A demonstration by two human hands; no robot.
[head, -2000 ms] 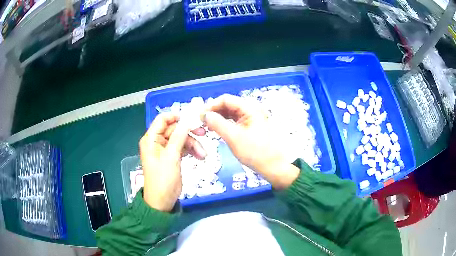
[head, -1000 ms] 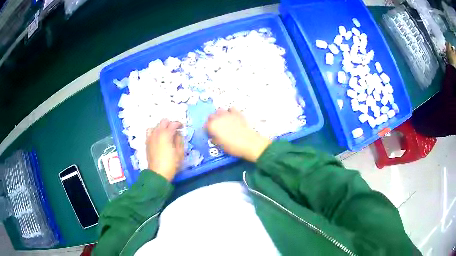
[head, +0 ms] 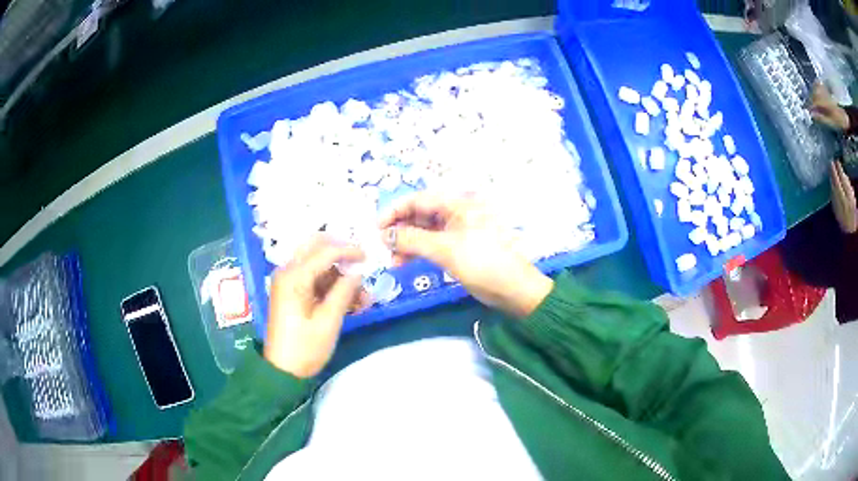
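The wide blue tray (head: 230, 178) lies in front of me, heaped with small white plastic shells (head: 310, 155) on the left and white mating pieces (head: 508, 141) on the right. My right hand (head: 461, 246) is over the tray's middle, a small whitish part with a dark spot (head: 391, 239) between thumb and fingertips. My left hand (head: 312, 299) is over the tray's near left part, fingers curled close to a white part at the fingertips; blur and the white heap hide whether it is gripped. The hands are close but apart.
The narrower blue tray (head: 616, 141) at right holds scattered white joined units (head: 710, 178). At left are a smartphone (head: 158, 352), a clear box (head: 218, 310) and stacked clear trays (head: 42, 348). Another person's hands (head: 830, 108) are at far right by a clear blister tray (head: 786, 103). A red stool (head: 767, 296) stands below.
Two seconds ago the hands were together above the tray; one second ago they were down in the heaps. Now they are raised and nearer each other, a part in my right fingertips. The camera view has shifted.
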